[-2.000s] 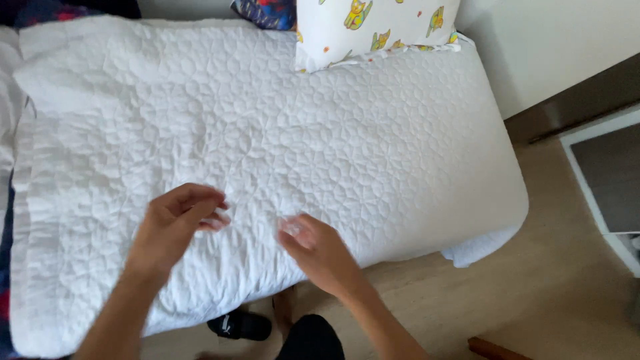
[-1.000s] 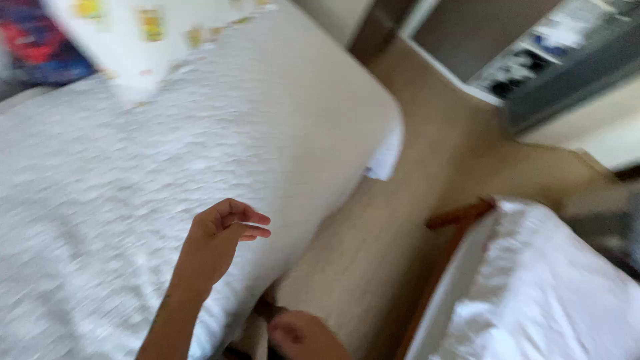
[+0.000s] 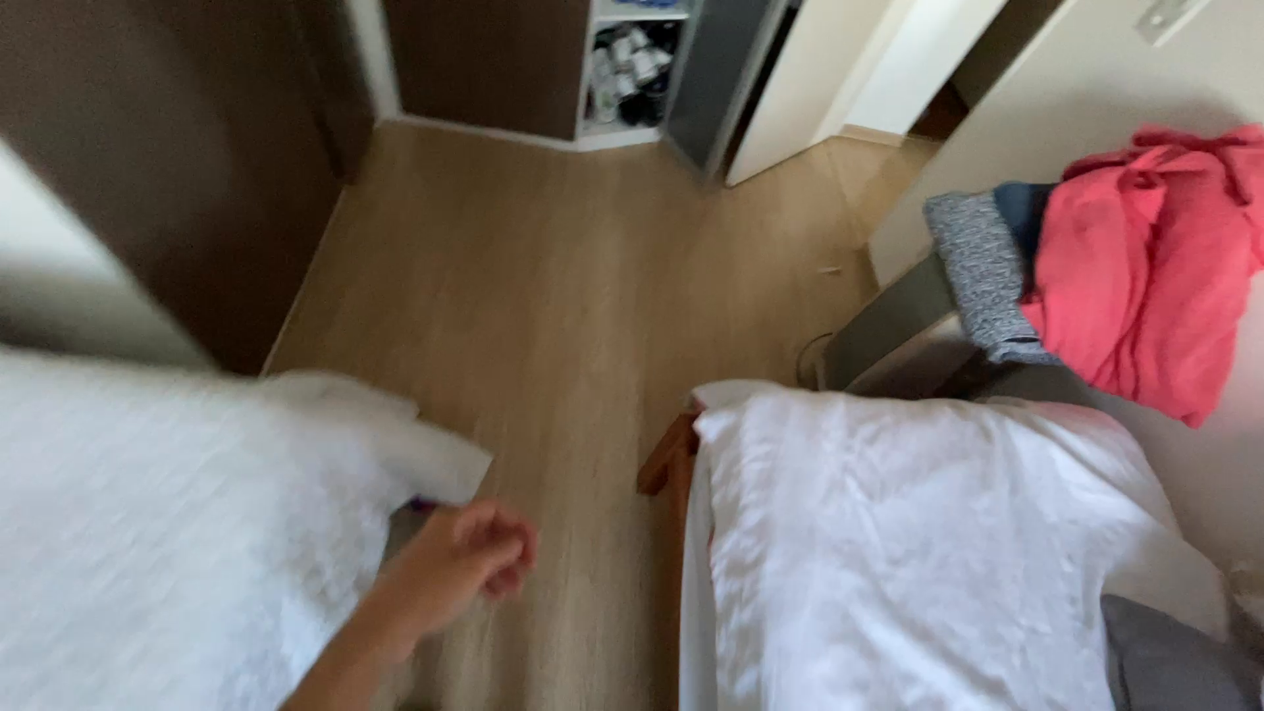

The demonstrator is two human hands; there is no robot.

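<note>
My left hand (image 3: 484,548) is over the narrow strip of floor between two beds, its fingers loosely curled with a gap to the thumb and nothing between them. It is closest to the hanging corner of a white quilted bedspread (image 3: 197,513), which covers the bed on the left. A bit of dark purple shows under that corner. To the right stands a second bed with a wooden frame (image 3: 681,464) and rumpled white bedding (image 3: 889,533). My right hand is out of the picture.
Ahead lie the wood-look floor (image 3: 553,276), an open cabinet (image 3: 632,74) with small items, and a pale door (image 3: 810,89). Pink cloth (image 3: 1145,267) and grey knitted cloth (image 3: 983,267) hang at the right. A grey cushion (image 3: 1175,657) lies on the right bed.
The view has swung far to the right, from the quilted bed to the floor and second bed. My right hand, seen in both earlier frames, has left the view.
</note>
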